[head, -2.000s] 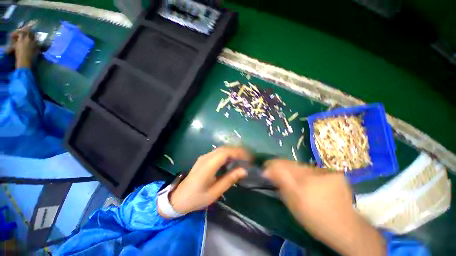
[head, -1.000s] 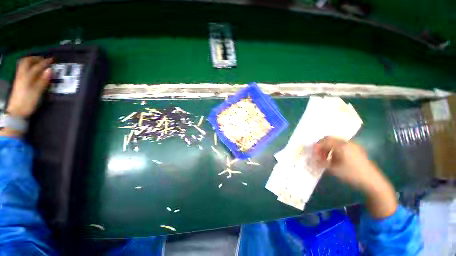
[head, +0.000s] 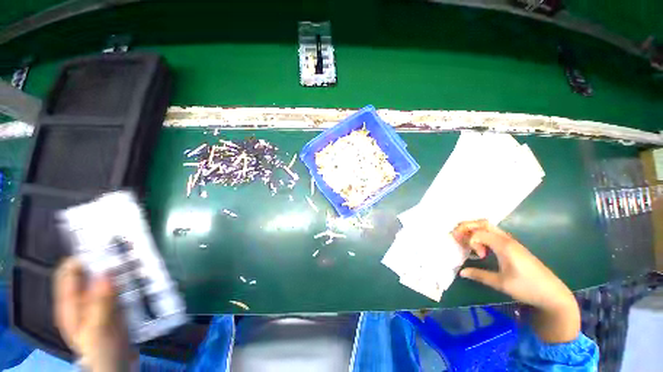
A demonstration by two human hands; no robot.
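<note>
My left hand [head: 91, 312], blurred, grips a silver-white module plate [head: 125, 254] with dark slots, held over the near part of the black compartment tray [head: 91, 127]. My right hand [head: 501, 265] is at the near part of the white adhesive sheets [head: 465, 182], its fingertips on or just above them, thumb apart from the index finger. Whether it pinches anything small cannot be told. The sheets overlap and lie slanted on the green bench.
A blue bin [head: 404, 161] of tan strips stands mid-bench. A heap of mixed dark and cream pieces [head: 240, 163] lies left of it, with loose slivers around. Beyond the pale ledge [head: 269, 116], a unit [head: 317, 62] lies on the green strip. A blue stool-like object [head: 469, 341] is below the bench edge.
My left hand has lifted the plate from the tray's far pocket and brought it nearer. The view has shifted slightly. My right hand stays by the sheets, its thumb now visibly apart.
</note>
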